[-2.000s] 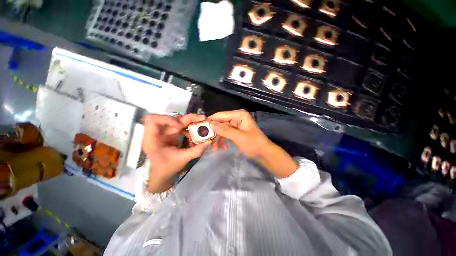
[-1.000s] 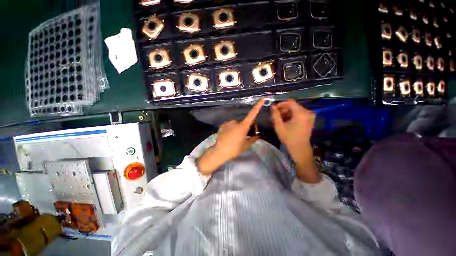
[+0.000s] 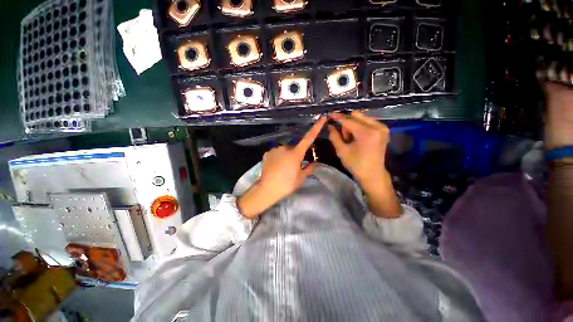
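Note:
My left hand (image 3: 283,171) is over my lap with its index finger stretched to the front edge of the bench. A thin bright copper edge, which looks like a housing (image 3: 315,153) seen edge-on, shows between its fingers and thumb. My right hand (image 3: 363,146) has its thumb and index finger together at the left index fingertip. Anything between the right fingertips is too small and blurred to tell. The black blister tray (image 3: 339,45) lies just beyond the hands, with copper-rimmed housings in its left pockets and dark square outlines at its right.
A stack of clear carrier sheets (image 3: 66,63) and a white wipe (image 3: 139,41) lie left of the tray. The machine base (image 3: 144,165) with a red stop button (image 3: 164,208) stands at lower left. Another person's arm (image 3: 560,126) and purple clothing (image 3: 490,245) show at right.
The housing was held face up in both hands; then my hands moved apart and to the bench edge. Since then my right fingertips have closed in on my left index fingertip. Another person's arm has appeared.

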